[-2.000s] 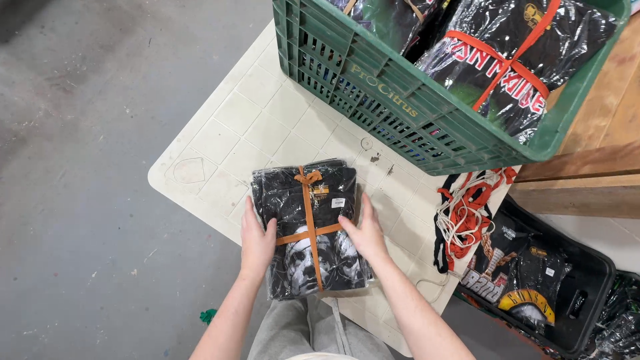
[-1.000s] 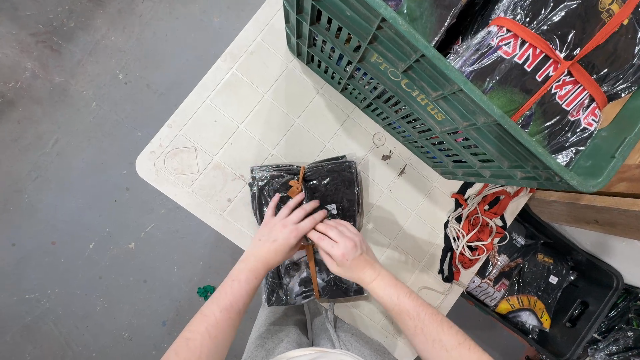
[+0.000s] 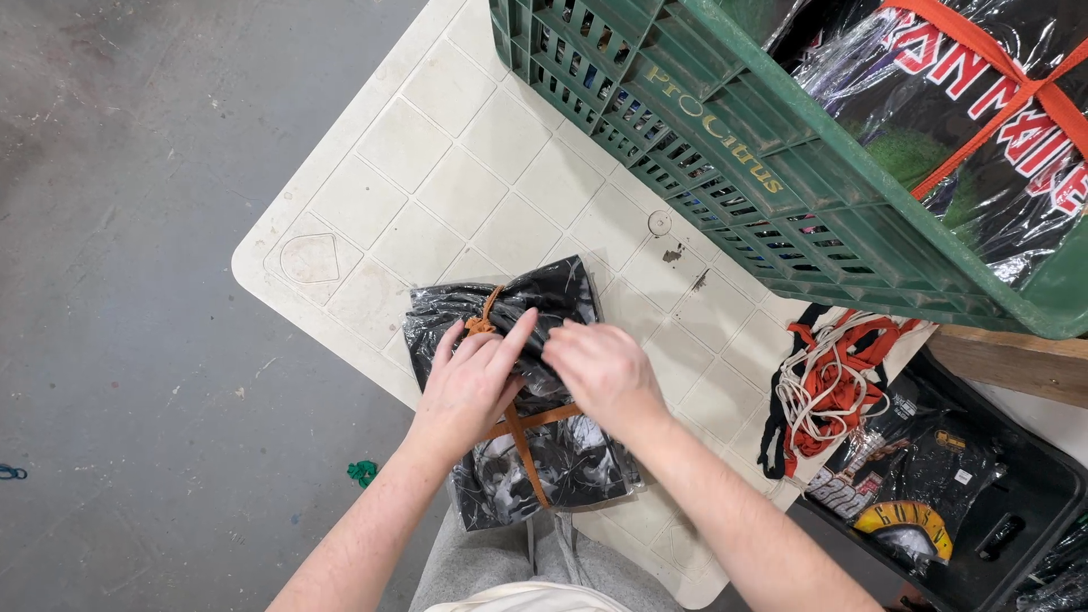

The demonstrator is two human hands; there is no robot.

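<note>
A bundle of black printed garments in clear plastic [image 3: 544, 484] lies on the near part of a white plastic table [image 3: 408, 144]. An orange cloth strip [image 3: 529, 459] crosses it both ways and is knotted near the far edge. My left hand [image 3: 476, 378] rests on the bundle just below the knot, fingers spread. Beside it, my right hand [image 3: 603, 370] has bent fingers on the raised, creased plastic at the bundle's right side; whether it pinches the plastic is hidden.
A green plastic crate [image 3: 731, 153] with more tied bundles stands at the upper right. Red, white and black cords [image 3: 829, 382] hang at the table's right edge. Below is a black crate [image 3: 1020, 527] holding bagged garments. A green scrap [image 3: 363, 473] lies on the floor.
My hands first held the bundle's two sides, then came together over its middle, and now are slightly apart. The bundle's far part, flat before, is now bunched and creased. The view has moved closer.
</note>
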